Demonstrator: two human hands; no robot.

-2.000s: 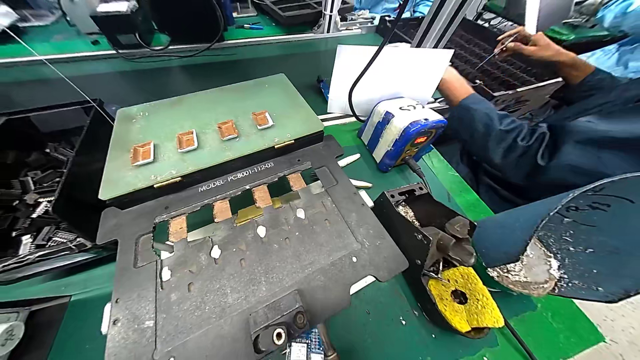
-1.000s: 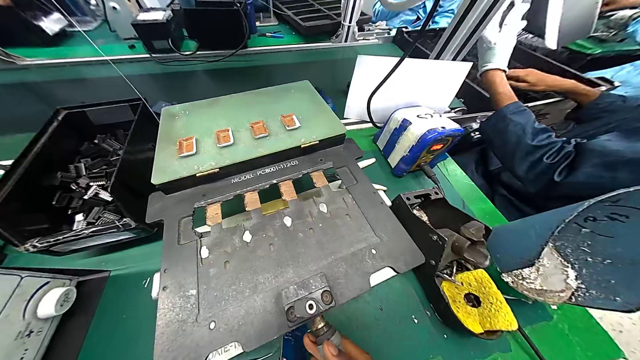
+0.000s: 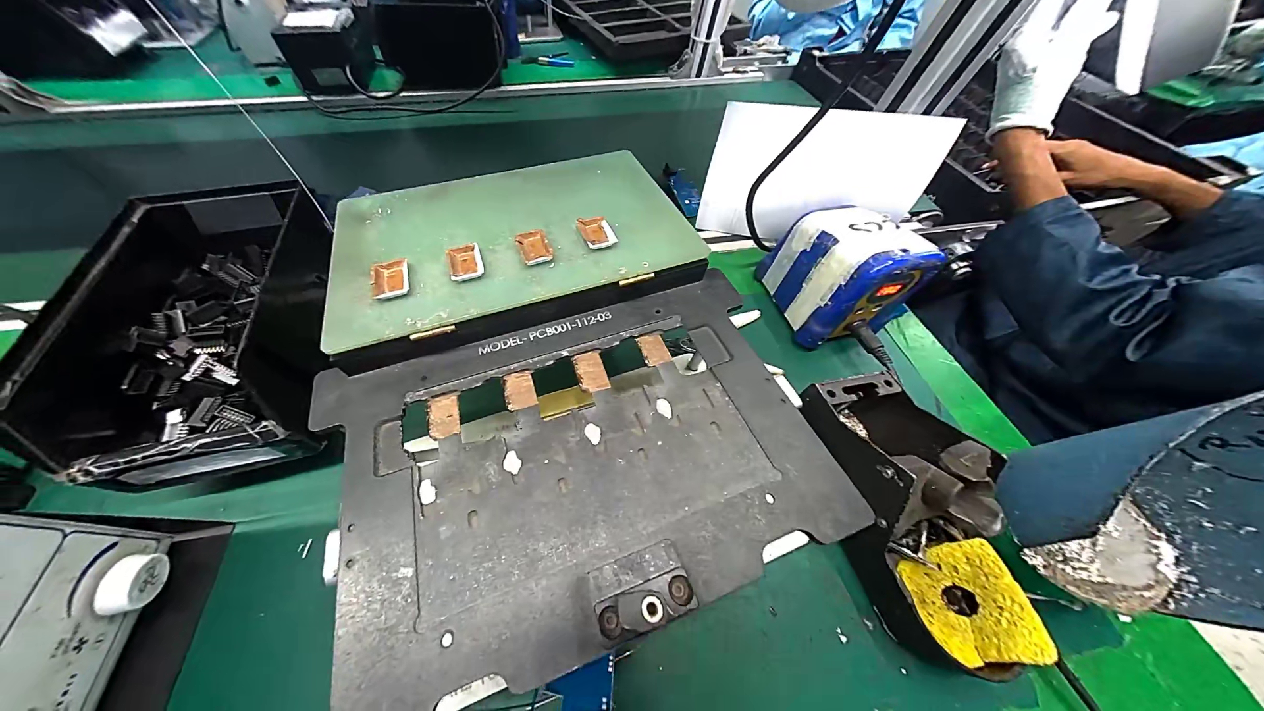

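Note:
Neither of my hands is in view. A dark grey fixture plate (image 3: 612, 504) lies in the middle of the green mat, with a row of slots near its far edge and a small block with three round holes (image 3: 651, 607) at its near edge. Hinged behind it, a pale green lid (image 3: 494, 212) lies folded back and bears several copper-coloured pads in white frames (image 3: 533, 248). Part of a blue circuit board (image 3: 585, 686) shows beneath the plate's near edge.
A black bin (image 3: 276, 370) of electronic components stands left, a grey device with a white knob (image 3: 131, 584) nearer. At right are a blue soldering station (image 3: 849, 272), an iron stand with a yellow sponge (image 3: 973, 602), a blue cylindrical container (image 3: 1215, 513) and a co-worker's arms (image 3: 1116, 286).
A hand at the near edge of the fixture, by its holed block, one second ago is out of view. The co-worker's gloved hand has come into view at the upper right since two seconds ago.

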